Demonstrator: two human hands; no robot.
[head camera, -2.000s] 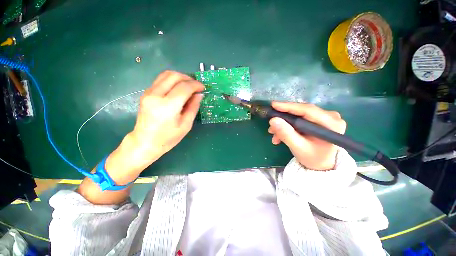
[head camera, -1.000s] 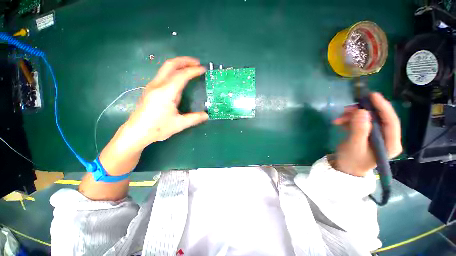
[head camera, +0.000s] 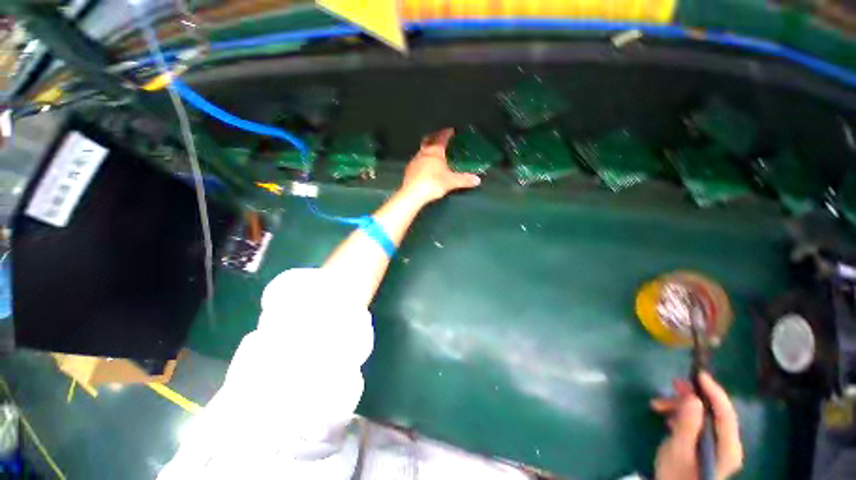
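My left hand (head camera: 432, 176) is stretched out to the far edge of the bench. Its thumb and fingers are spread at the left side of a green circuit board (head camera: 477, 153); blur hides whether they grip it. A blue anti-static strap (head camera: 378, 236) is on the left wrist. My right hand (head camera: 699, 436), cut off by the bottom edge, holds the black soldering iron (head camera: 704, 403) upright in view. The iron's front end is over or in the round yellow tip-cleaner tin (head camera: 660, 314), at its silvery wire wool; the exact contact is blurred.
More green boards (head camera: 615, 159) lie in a row along the dark far edge. A black box with a round pale label (head camera: 793, 342) stands at the right. A black panel with a white label (head camera: 66, 178) is at the left. The green mat (head camera: 507, 309) has small bright specks.
The view has shifted towards the far edge. My left hand has gone from the board on the near mat to the far row; that mat spot no longer shows a board. The iron stays at the tin.
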